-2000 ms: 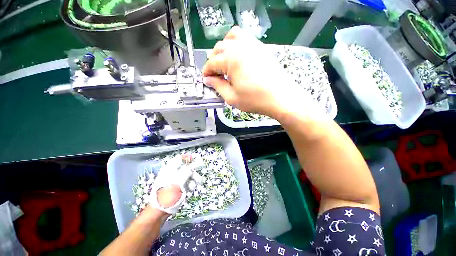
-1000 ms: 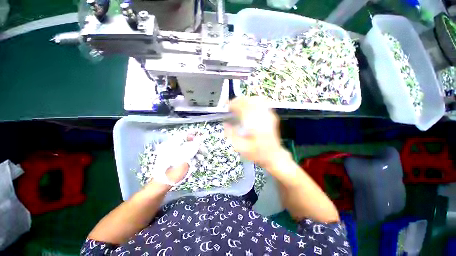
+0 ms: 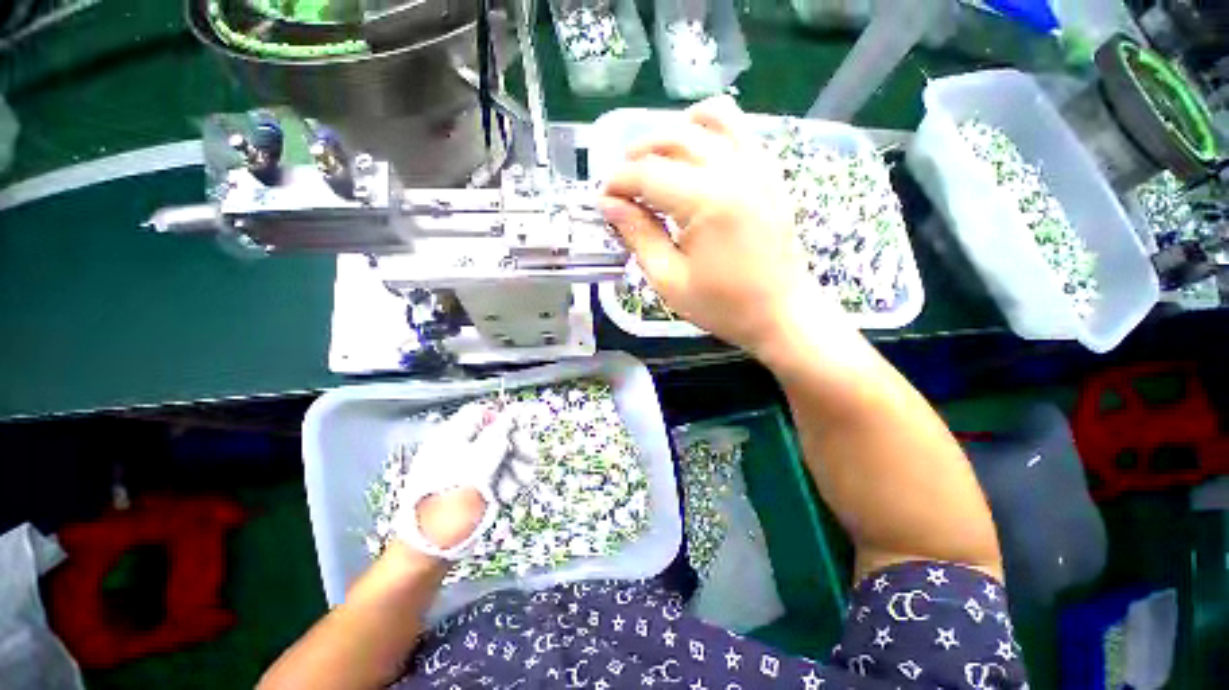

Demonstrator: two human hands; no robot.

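Note:
My bare right hand [image 3: 708, 223] is at the right end of the loading fixture [image 3: 553, 229], thumb and forefinger pinched together; whether a part is between them is too small to tell. My left hand [image 3: 458, 472], in a thin white glove, rests in the near parts bin [image 3: 320, 465] on the heap of small workpieces [image 3: 593, 472]. Its fingertips are close together over the parts; I cannot tell whether they hold one. The air cylinder [image 3: 317, 216] lies horizontal left of the fixture, above the pale machine base [image 3: 519, 317].
The far parts bin [image 3: 914, 290] is behind my right hand. A side bin [image 3: 943, 175] stands at an angle further right. A steel bowl feeder [image 3: 364, 81] is behind the machine, with two small boxes [image 3: 603, 61] beside it. Red stools [image 3: 148, 573] are below the bench.
My right hand has gone from the near bin's right edge up to the fixture's right end. My left hand remains in the near bin. The camera view has shifted.

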